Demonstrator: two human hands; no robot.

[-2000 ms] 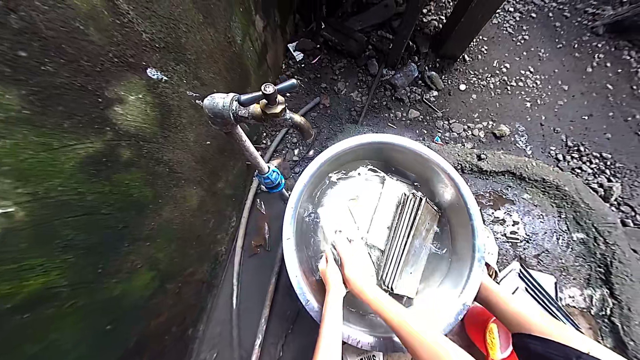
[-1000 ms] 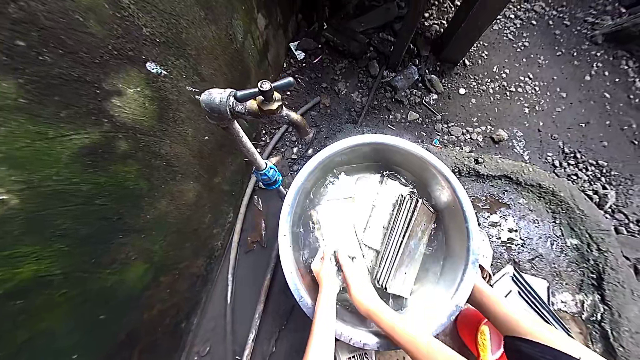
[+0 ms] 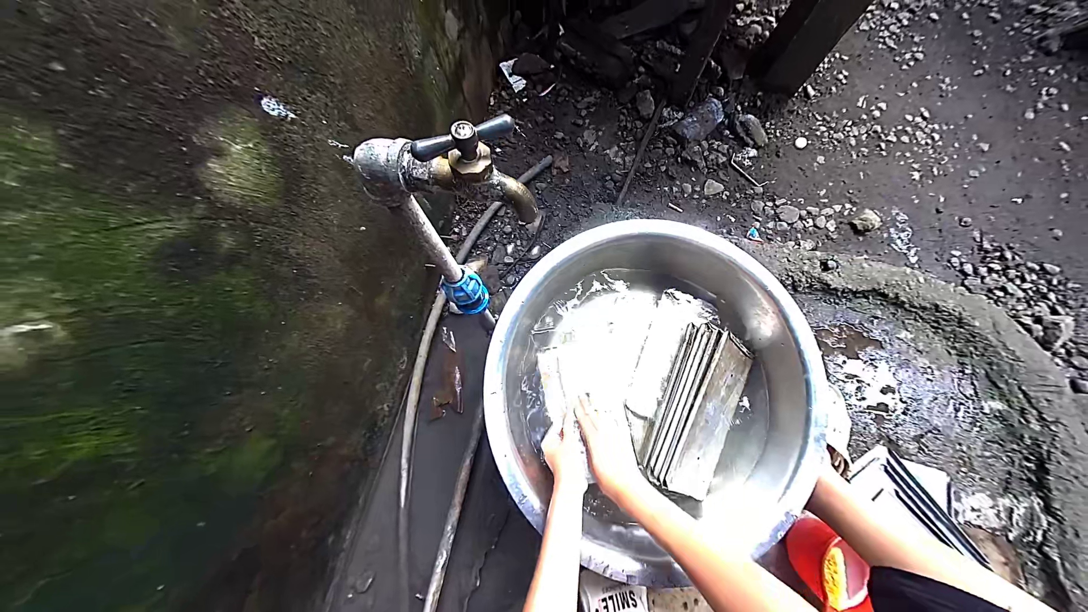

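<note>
A round metal basin (image 3: 778, 463) holds shallow water and several flat rectangular pieces. Toward its right side, a stack of thin gray panels (image 3: 699, 412) leans on edge, tilted. Paler flat pieces (image 3: 608, 327) lie to the left of the stack, washed out by glare. My left hand (image 3: 565, 450) is at the lower left inside the basin, against the edge of a pale narrow piece (image 3: 552, 382). Close beside it, my right hand (image 3: 608, 438) has its fingers extended over the bright area. Glare hides what the fingers touch and whether they grip.
A brass tap (image 3: 472, 166) on a pipe with a blue fitting (image 3: 466, 293) stands left of the basin, by a mossy wall (image 3: 170, 340). Hoses (image 3: 416, 391) run along the ground. At lower right are a red object (image 3: 816, 544), more flat pieces (image 3: 909, 497) and a curved concrete edge (image 3: 935, 310).
Both hands stay together at the basin's lower left. A narrow pale piece now shows upright by my left hand, where it was not distinct before. The panel stack stays in place.
</note>
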